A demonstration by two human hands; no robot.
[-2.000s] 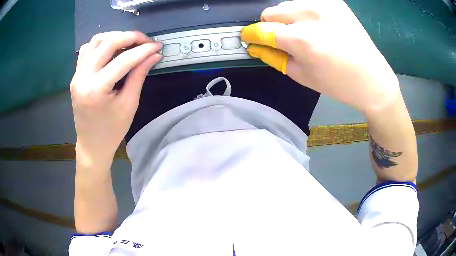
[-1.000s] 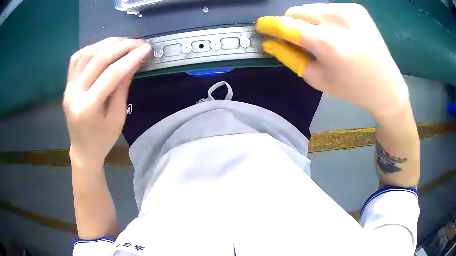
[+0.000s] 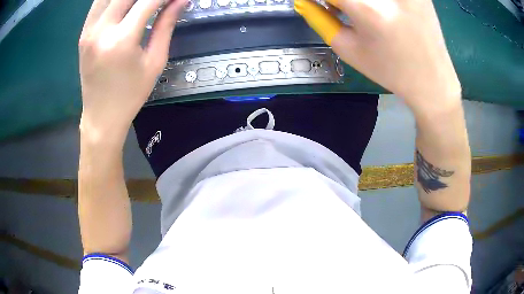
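The silver-grey strip fixture [image 3: 237, 70] lies at the near edge of the dark mat, with holes and cut-outs along it and small round parts in some places. Beyond it, the clear tray [image 3: 241, 8] with small round silver parts is cut off by the top edge. My left hand [image 3: 123, 49] is bare, with its fingertips at the tray's left part. My right hand [image 3: 388, 43], with a yellow finger cot showing, is at the tray's right part. Both hands are partly cut off by the top edge. What the fingertips hold is too small to tell.
The dark grey mat [image 3: 221, 35] lies on the green bench [image 3: 477, 51], whose near edge curves across the view. A small shiny piece [image 3: 243, 28] sits on the mat between tray and strip. Grey floor with yellow lines [image 3: 385, 177] shows on both sides of my body.
Both hands have left the ends of the strip fixture and moved forward to the tray. The whole strip now shows, and more of the tray is in view.
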